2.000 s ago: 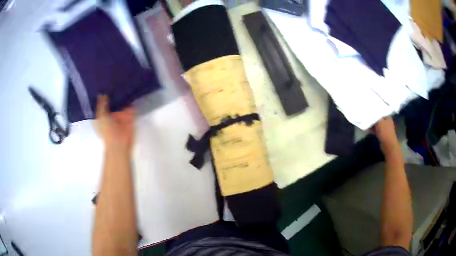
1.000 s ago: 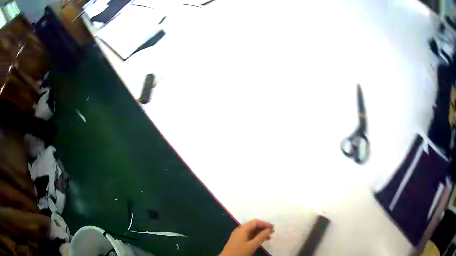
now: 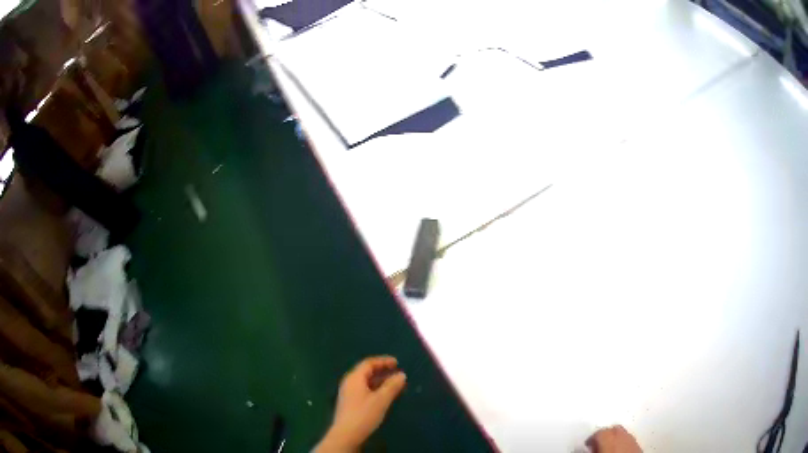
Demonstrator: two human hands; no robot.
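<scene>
A black rectangular weight lies on the white table near its red edge, across a brownish seam. My left hand is over the green floor beside the table edge, short of the weight; its fingers are loosely curled and I see nothing held. My right hand is at the bottom edge over the table, mostly cut off; whether it holds anything is hidden. Black shears lie at the lower right, handles partly cut off. A white paper pattern lies at the far end with dark fabric showing along its edge.
Thin dark offcuts lie on the far part of the table. White and dark scraps are heaped at the left, beyond the green floor. Brown draped material stands along the left side.
The view has moved toward the far-left table end. The weight and pattern appear nearer, and the shears sit at the right rim. The purple panel and a second weight have left view. My right hand has appeared.
</scene>
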